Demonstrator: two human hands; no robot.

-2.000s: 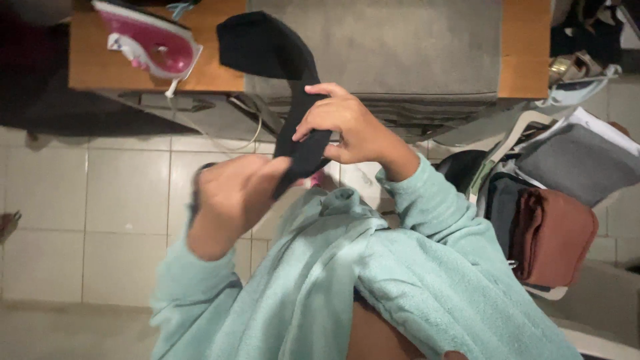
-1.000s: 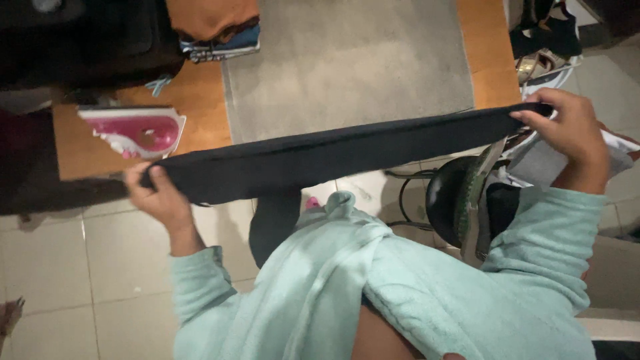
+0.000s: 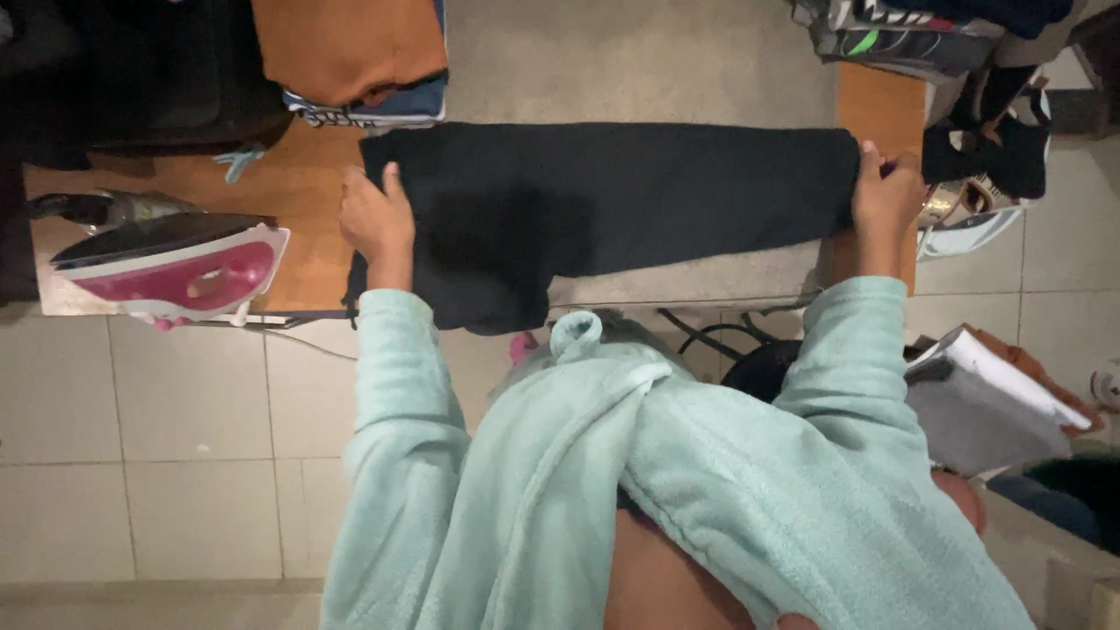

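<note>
Black trousers (image 3: 700, 192) lie stretched sideways across a grey cloth (image 3: 630, 70) on a wooden table (image 3: 306, 184), with part of the fabric hanging over the front edge. At the wide left end, my left hand (image 3: 378, 219) grips the garment's edge, thumb on top. My right hand (image 3: 884, 197) pinches the narrow right end between thumb and fingers. Left of my left hand, a pink and white clothes iron (image 3: 188, 267) rests on its side.
Folded clothes, orange on top (image 3: 350, 48), stand at the back left beside a dark bag (image 3: 157, 70). More folded clothes (image 3: 910, 44) are at the back right. Below the table's right side are cables (image 3: 700, 337) and a grey folded cloth (image 3: 989, 411).
Bunched between my hands two seconds ago, the black garment was then stretched in the air and now lies spread on the table. Both hands have moved forward over the table.
</note>
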